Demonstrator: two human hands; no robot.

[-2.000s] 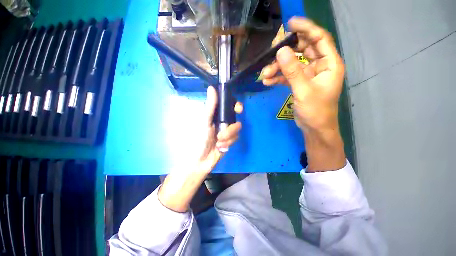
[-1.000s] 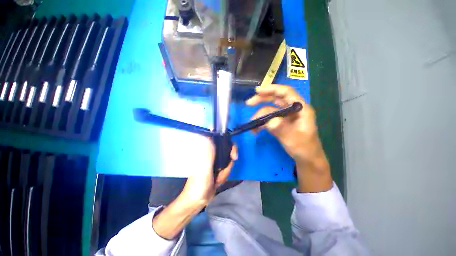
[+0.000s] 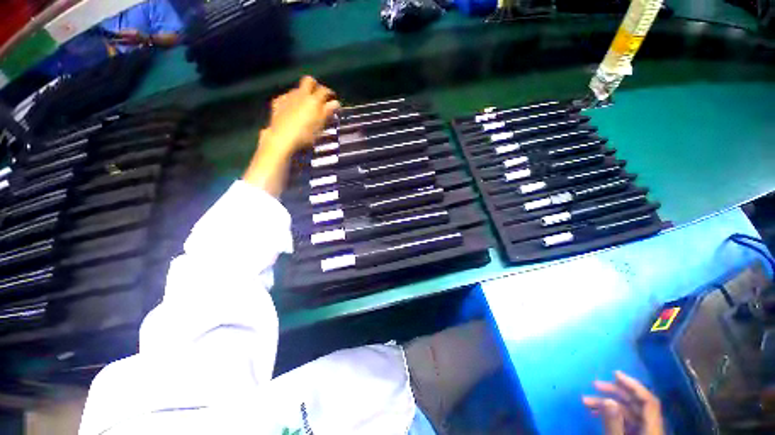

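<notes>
A black ridged tray [image 3: 476, 246] in the middle holds several folded tripod sticks [image 3: 408, 246] with silver-white left ends. My left hand [image 3: 299, 119] is over this tray's far left corner, its fingers by the end of the farthest stick. The fingertips are small and blurred, so I cannot tell if they grip it. My right hand [image 3: 627, 409] is low at the right over the blue table [image 3: 544, 331], cut off by the lower edge, with fingers apart and nothing in it.
A second filled tray [image 3: 518, 252] lies to the right, and more trays [image 3: 119, 246] lie left. A clear and yellow tube [image 3: 626, 42] hangs above the green bench [image 3: 714, 144]. The machine [image 3: 731, 348] is at the right edge. Another person's arm [image 3: 157, 38] shows far left.
The view has swung left from the machine to the trays. My left hand has moved from the table to the middle tray. My right hand has let go of the tripod leg.
</notes>
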